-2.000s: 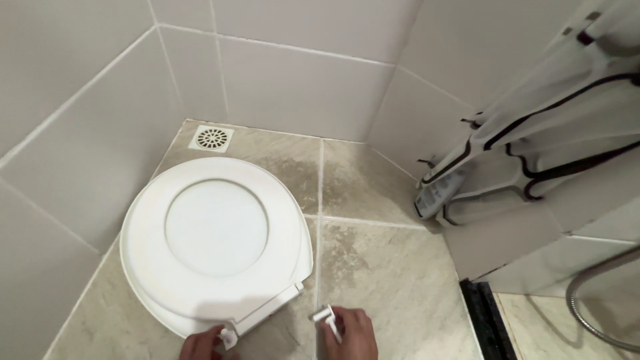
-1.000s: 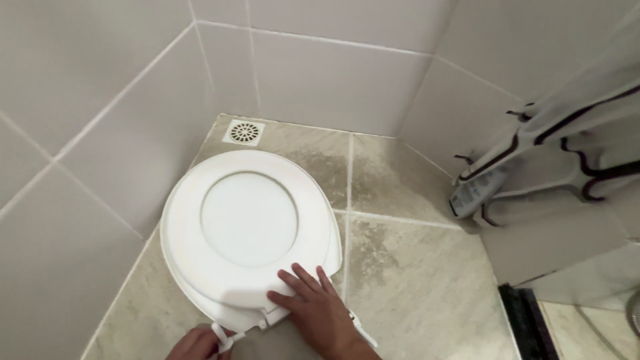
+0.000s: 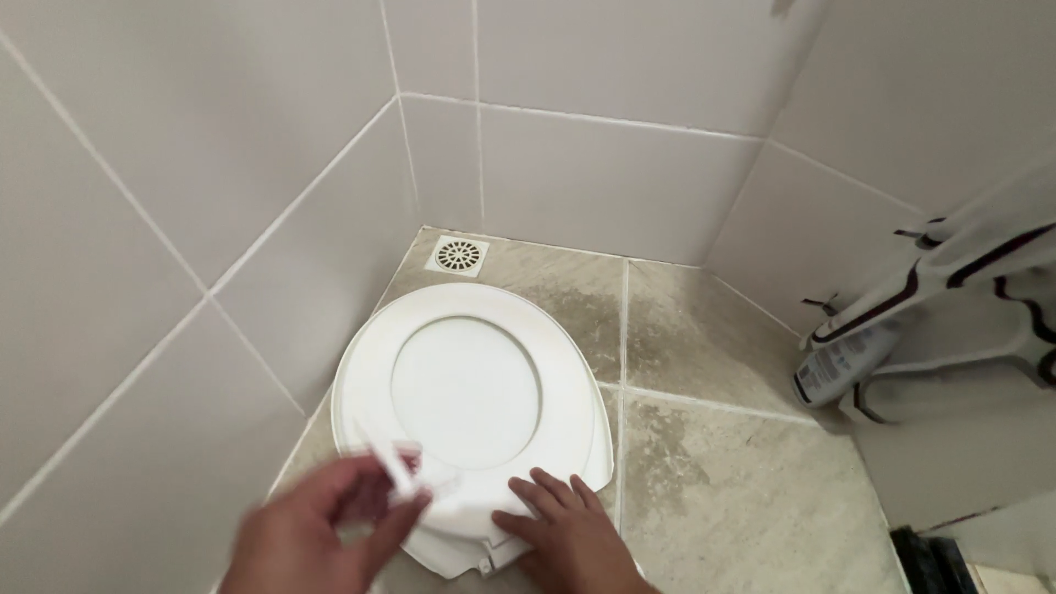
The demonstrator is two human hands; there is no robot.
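Note:
A white plastic toilet seat with its lid [image 3: 466,388] lies flat on the tiled floor, its hinge edge toward me. Over its near left part my left hand [image 3: 330,520] is raised, pinching a small white plastic piece [image 3: 394,470] between thumb and fingers; both are blurred by motion. My right hand [image 3: 569,528] rests with spread fingers on the near right part of the seat. A hinge mount [image 3: 485,566] shows at the near edge. Whether anything lies under my right palm is hidden.
A square floor drain [image 3: 459,256] sits in the corner beyond the seat, between tiled walls. To the right, a bottle [image 3: 850,359] leans by a shower curtain [image 3: 940,280] with dark trim. A black strip-like object [image 3: 928,561] is at the lower right.
My left hand has risen from the seat's near edge with the white piece. My right hand, holding a white part two seconds ago, now lies on the seat, where it was one second ago.

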